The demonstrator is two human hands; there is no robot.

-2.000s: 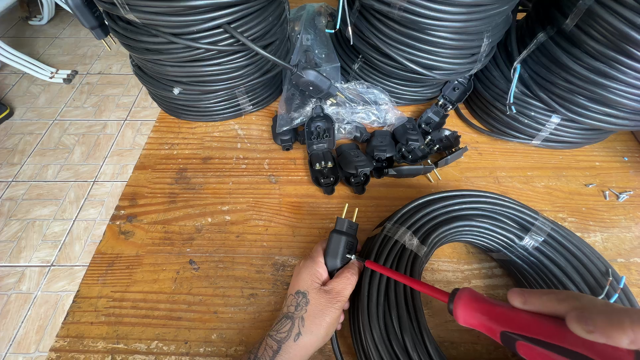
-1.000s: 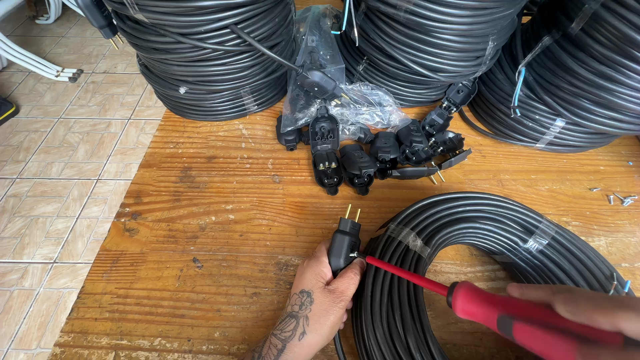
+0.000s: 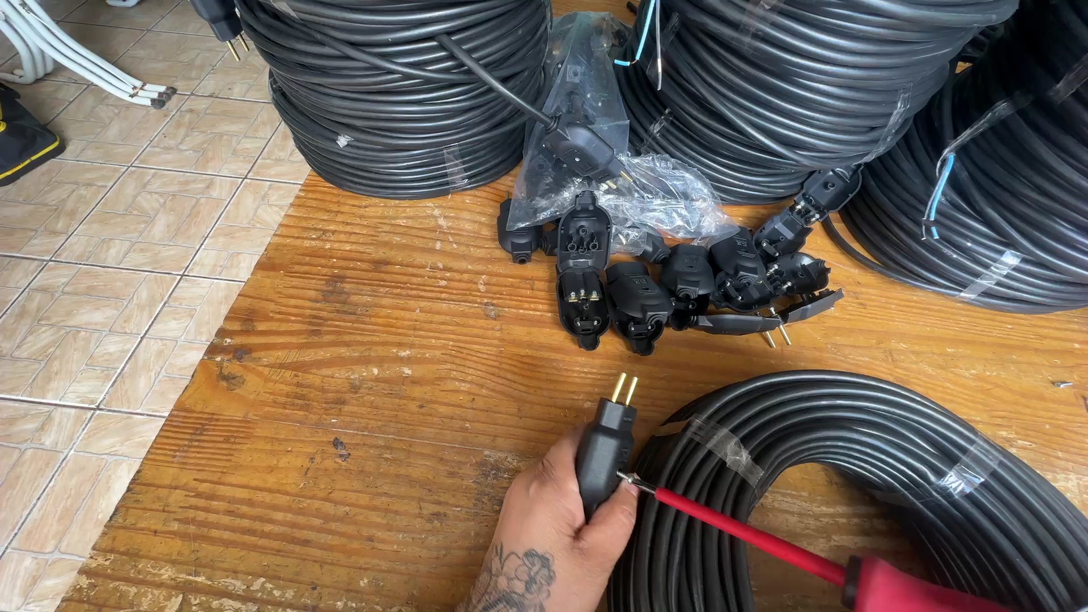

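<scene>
My left hand (image 3: pixel 557 527) grips a black power plug (image 3: pixel 605 455) low in the middle of the view. Two brass pins point up and away from it. A red insulated screwdriver (image 3: pixel 756 535) comes in from the lower right, and its metal tip meets a small screw at the plug's right side, beside my left thumb. The screwdriver's red handle runs out at the bottom right edge. My right hand is outside the view. Just right of the plug lies a taped coil of black cable (image 3: pixel 816 395).
Several black plug housings (image 3: pixel 637 306), some opened, lie before a clear plastic bag (image 3: pixel 565 161). Large black cable coils (image 3: pixel 399 110) stand along the back of the wooden table (image 3: pixel 340 408). A plug hangs at the upper left, over the tiled floor (image 3: pixel 110 255).
My right hand, seen on the screwdriver handle in both earlier frames, is out of view now. My left hand still holds the plug, with the screwdriver tip at its side.
</scene>
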